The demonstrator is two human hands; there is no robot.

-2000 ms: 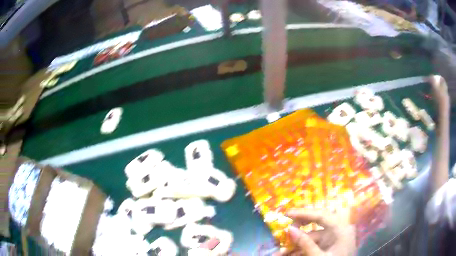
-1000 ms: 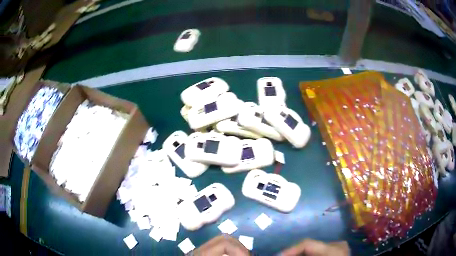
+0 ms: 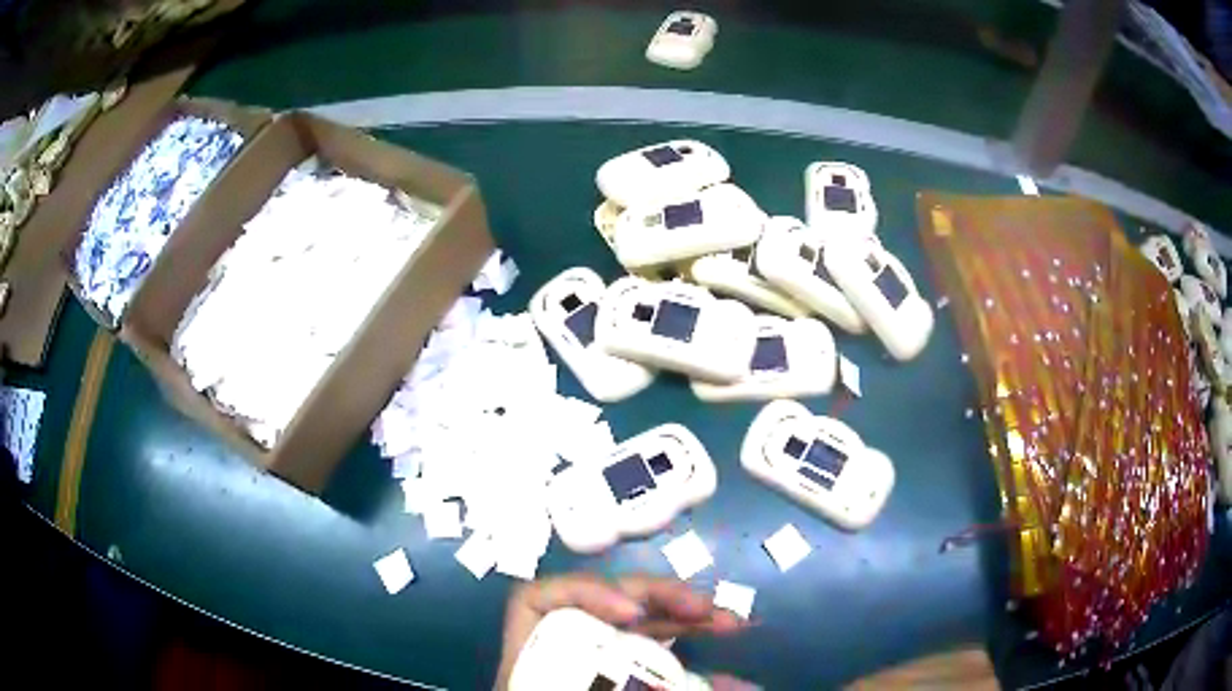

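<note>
My left hand (image 3: 574, 601) is at the bottom edge, its fingers around a cream plastic housing (image 3: 581, 655) whose lower part is cut off. My right hand (image 3: 932, 672) shows only as a strip of skin at the bottom edge; its fingers cannot be made out. Other cream housings with dark squares lie piled mid-bench (image 3: 689, 223), and two lie singly in front. Flat white square pads (image 3: 486, 405) lie heaped left of them, with a few loose ones (image 3: 786, 547) above my left hand. An orange ridged pack (image 3: 1081, 392) with red streaks and white dots lies at right.
A divided brown cardboard box (image 3: 392, 358) stands at left, with white squares and blue-and-white pieces. A pale metal rail (image 3: 568, 108) crosses behind the pile, with a post (image 3: 1067, 101) at right. One housing (image 3: 681, 41) lies beyond the rail. More housings (image 3: 1202, 304) are at far right.
The view has swung right and down. A hand was at the orange pack's lower corner, then both hands were at the bottom edge. Now a housing shows in my left hand.
</note>
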